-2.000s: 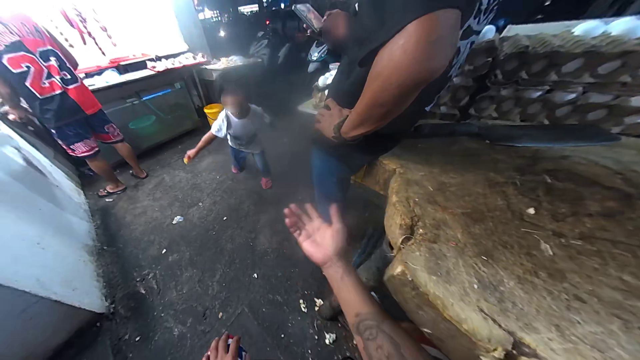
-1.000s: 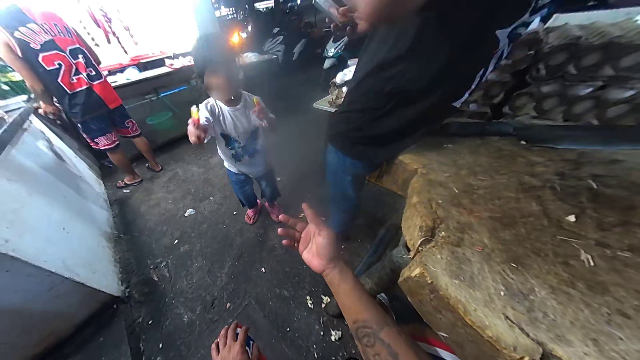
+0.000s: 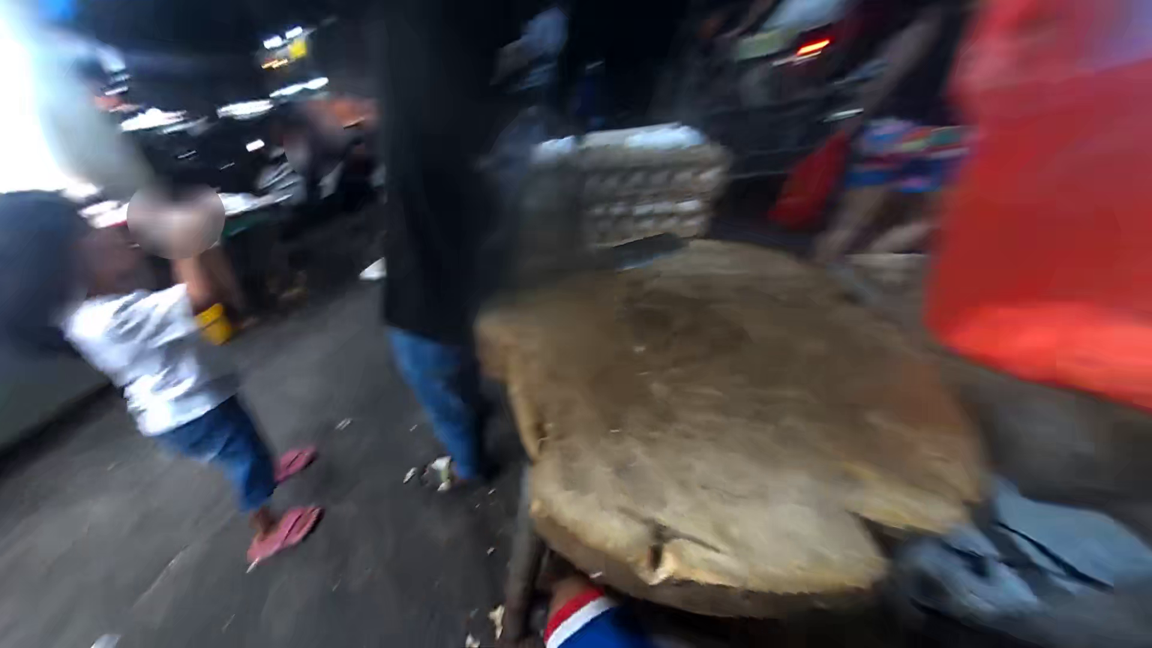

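Note:
Neither of my hands shows in the blurred head view. A large wooden chopping block (image 3: pixel 720 405) with a cracked edge fills the middle and right. At its far edge lies a dark flat blade (image 3: pixel 648 251), too blurred to name surely. Behind it stand stacked egg trays (image 3: pixel 652 184). At the bottom, below the block, a blue cloth with a red and white band (image 3: pixel 594 621) shows; whether it is my clothing I cannot tell.
A small person in a white shirt (image 3: pixel 157 360) and pink slippers stands at left. Another in dark clothing and jeans (image 3: pixel 432 387) stands beside the block. A red sheet (image 3: pixel 1044 207) hangs at right; grey plastic bags (image 3: pixel 972 567) lie below it. Scraps litter the floor.
The view has swung strongly to the right. Both my hands, seen earlier with fingers apart, are out of view. The small person appears larger, at the left edge.

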